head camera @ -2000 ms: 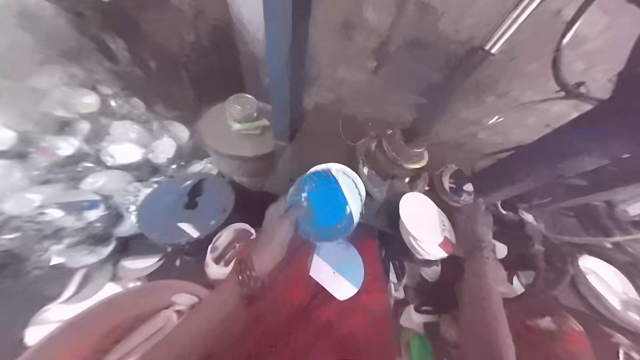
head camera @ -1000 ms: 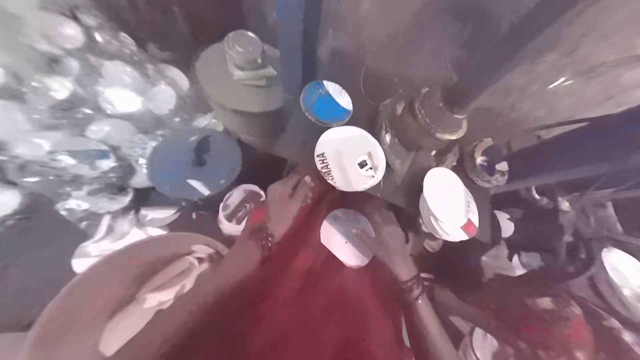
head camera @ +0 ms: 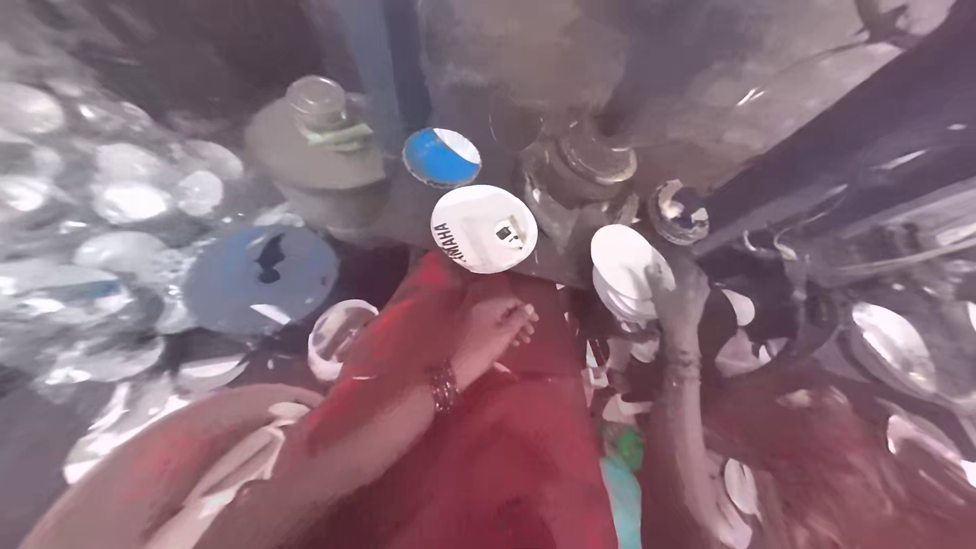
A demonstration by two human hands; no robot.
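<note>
My left hand (head camera: 503,328) rests over the red cloth on my lap, its fingers loosely curled and nothing seen in them. My right hand (head camera: 680,293) touches the right edge of a white disc (head camera: 621,259) on top of a stack of white discs; whether the fingers grip it is unclear. Just beyond my left hand a white printed disc (head camera: 485,229) lies on a dark surface. Behind it is a smaller blue round piece (head camera: 436,158) with a white part.
Many glossy discs (head camera: 130,202) are heaped at left, near a blue-grey round lid (head camera: 259,282). A large basin (head camera: 99,465) stands at lower left. Farther off are a round container (head camera: 320,152) and a metal machine part (head camera: 598,156). A dark beam (head camera: 831,130) slants at right.
My right hand has moved from the round piece over my lap to the white stack at right. That piece is no longer seen there. My left hand has drawn back from beside the printed disc.
</note>
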